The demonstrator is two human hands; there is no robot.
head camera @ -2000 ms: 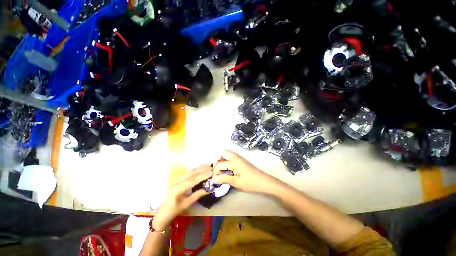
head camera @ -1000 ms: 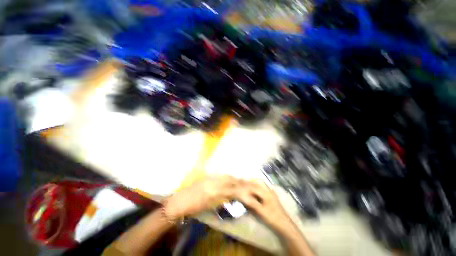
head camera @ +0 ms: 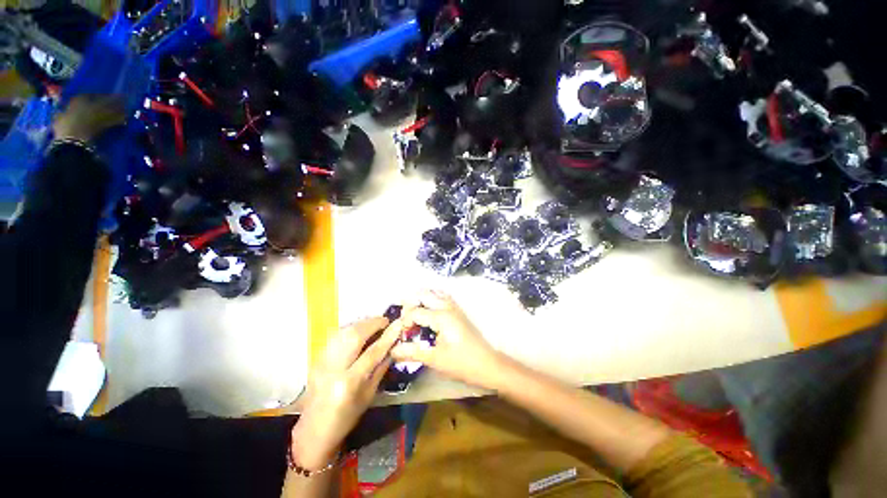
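A black housing (head camera: pixel 397 379) with a white-silver disc and a bit of red on its face is at the bench's near edge, partly covered by my fingers. My left hand (head camera: pixel 342 374) holds it from the left, with a dark tip showing above the fingers. My right hand (head camera: pixel 443 340) is on it from the right, fingertips at its upper face. What the fingertips pinch is hidden. A loose pile of small silver modules with black round parts (head camera: pixel 501 258) lies beyond my right hand.
Black housings with notched discs (head camera: pixel 222 266) and red wires are heaped at left. Larger units with shiny interiors (head camera: pixel 725 241) lie at right. Blue bins (head camera: pixel 365 53) stand behind. Another person's dark sleeve (head camera: pixel 60 224) reaches over the far left, hand at a blue bin. Orange tape (head camera: pixel 319 282) crosses the bench.
The view swung left in a blur and came back. Another person's arm has come in at the far left. Both my hands remain on the housing, fingers shifted.
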